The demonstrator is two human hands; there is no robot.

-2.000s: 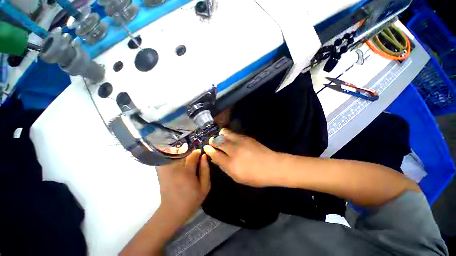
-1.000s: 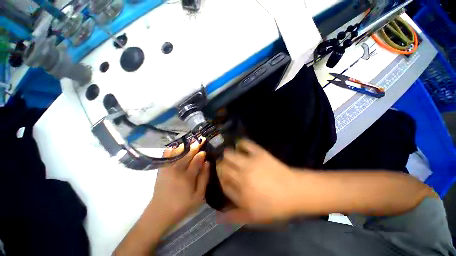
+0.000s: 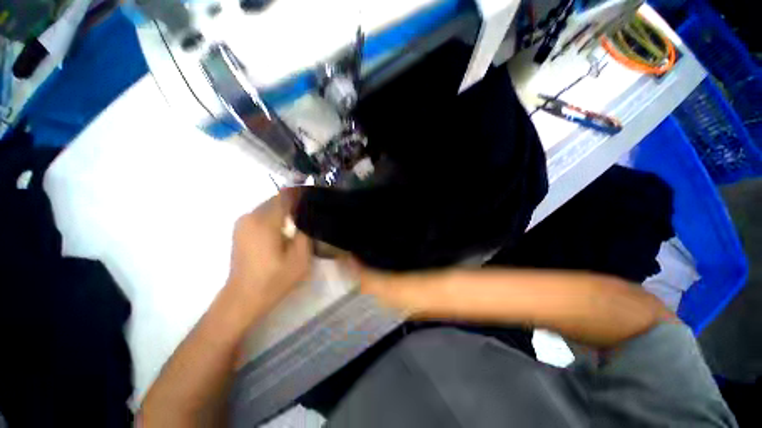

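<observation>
The black garment piece (image 3: 451,167) lies bunched under and right of the needle area of the white sewing machine (image 3: 292,38). The presser foot (image 3: 341,159) is at the cloth's upper left edge. My left hand (image 3: 271,251) is left of and below the foot, with its fingertips closed on the cloth's left edge. My right hand (image 3: 359,272) is blurred at the cloth's lower edge. Its fingers are partly hidden by the cloth, so its grip cannot be made out.
Thread snips (image 3: 581,114) and orange and yellow-green rings (image 3: 642,46) lie right of the machine. A ruler strip (image 3: 576,155) runs along the table's front edge. A blue crate (image 3: 710,226) stands at the right, with black cloth (image 3: 601,217) beside it. More black cloth (image 3: 67,318) lies at the left.
The view has shifted, so the machine sits higher. Both hands have moved from the presser foot to the cloth's lower left edge, and the cloth now spreads out below the foot.
</observation>
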